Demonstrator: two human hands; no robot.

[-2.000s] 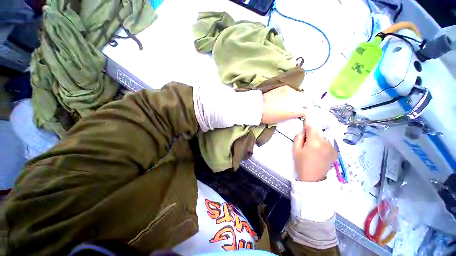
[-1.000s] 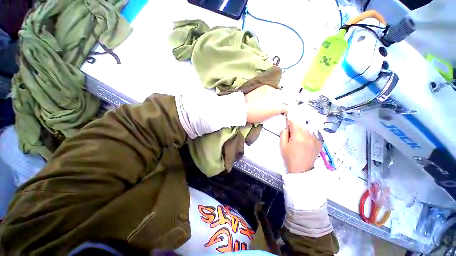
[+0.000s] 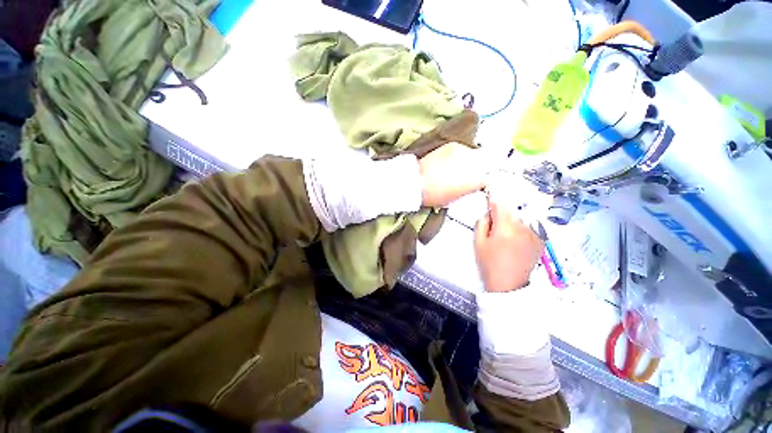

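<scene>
A light olive-green garment piece (image 3: 385, 95) lies on the white table, partly under my left forearm, and its lower part hangs at the front edge. A brown strip (image 3: 455, 131) runs along it beside my left wrist. My left hand (image 3: 453, 175) reaches across the cloth, its fingertips close to those of my right hand (image 3: 508, 248). The fingertips meet left of the presser foot area (image 3: 550, 186) of the sewing machine (image 3: 626, 110). Whatever is between the fingertips is too small and washed out by glare to tell.
A green garment heap (image 3: 93, 118) hangs over the table at left. Pink and blue pens (image 3: 553, 264) lie right of my right hand. Red-orange scissors (image 3: 625, 347) and plastic bags (image 3: 698, 380) are at lower right. A lime-green tag (image 3: 550, 106), blue cable (image 3: 510, 68) and black phone (image 3: 381, 10) are beyond.
The camera view has shifted, so the table and machine sit further left than two seconds ago. My hands keep nearly the same pose at the same place by the machine.
</scene>
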